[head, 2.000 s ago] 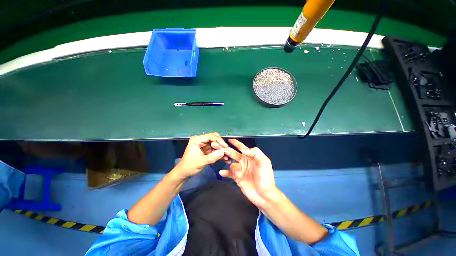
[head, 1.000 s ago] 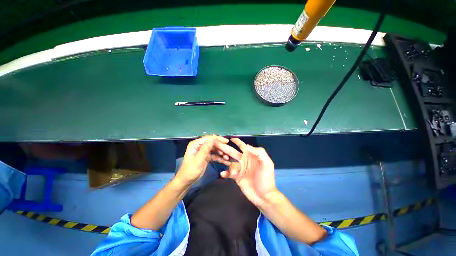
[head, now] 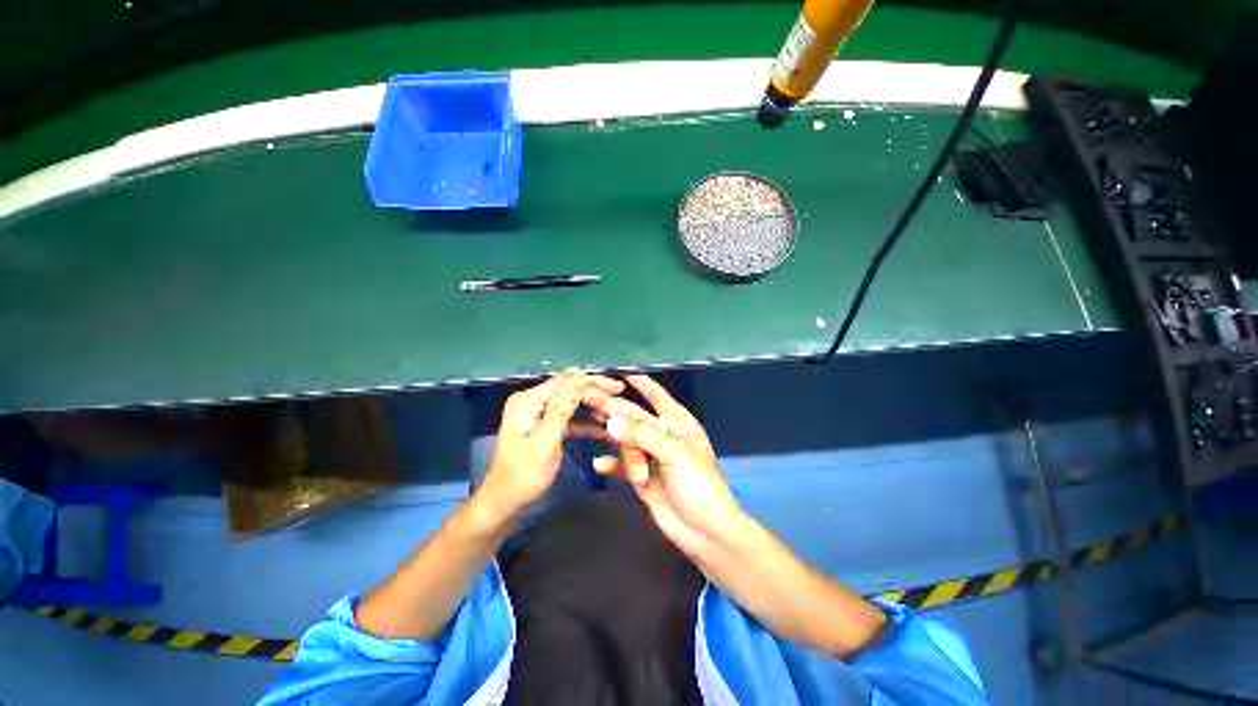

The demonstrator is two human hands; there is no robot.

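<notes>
My left hand and my right hand are bare and meet fingertip to fingertip just in front of the bench's near edge, above my lap. The fingers are bent and overlap; whether a small part is between them cannot be seen. A round dish of tiny silvery grains lies on the green bench ahead, right of centre. A thin dark stick with a silvery tip lies flat on the bench, left of the dish.
A blue open bin stands at the back left. An orange screwdriver hangs point-down behind the dish. A black cord crosses the bench. Black parts lie beside a long parts tray at the right.
The view has turned slightly, so the bench things sit further left. My right thumb and fingers have closed in towards my left fingertips; the palm is turned less open.
</notes>
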